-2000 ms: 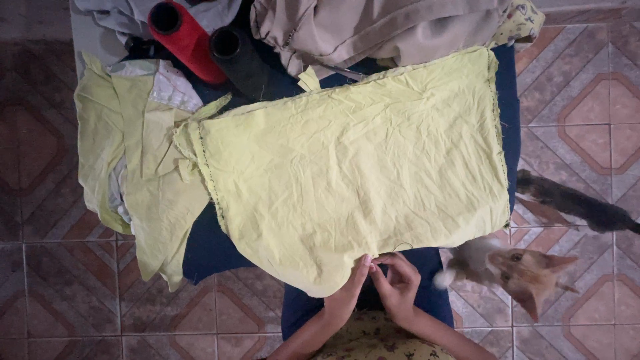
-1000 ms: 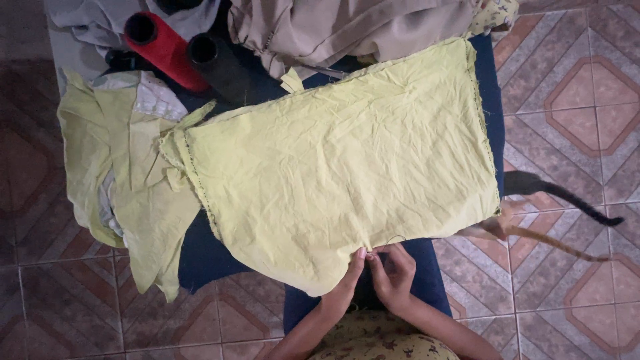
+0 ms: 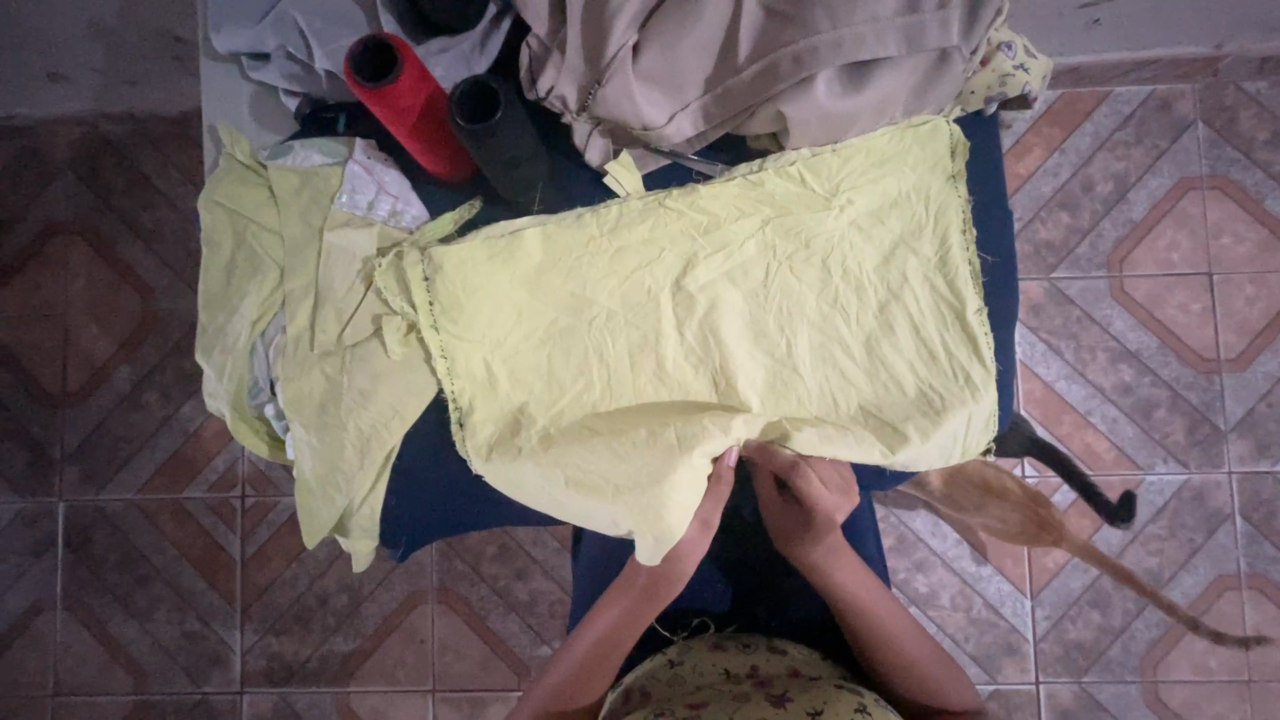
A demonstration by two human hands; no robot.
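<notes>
A wrinkled yellow-green fabric piece (image 3: 700,310) lies across a dark blue cloth (image 3: 460,510), with dark overlock stitching along its left and right edges. At the middle of its near edge, my left hand (image 3: 708,500) grips the fabric, partly hidden beneath it. Close beside it, my right hand (image 3: 805,495) pinches the same edge between bent fingers. The fabric bulges up above my fingertips. Whether a needle is held there cannot be told. More yellow-green fabric (image 3: 300,270) hangs at the left, over a whitish printed cloth (image 3: 380,187).
Behind the fabric stand a red thread cone (image 3: 415,110) and a black thread cone (image 3: 500,135). A beige garment (image 3: 760,65) is heaped at the back, with a metal tool (image 3: 690,160) partly under it. An orange cat (image 3: 1000,505) and a dark cat's tail (image 3: 1080,480) are at the right.
The near edge of the fabric has been lifted and folded up around my hands. The orange cat, facing outward two seconds ago, has turned, and its tail now points away from the blue cloth.
</notes>
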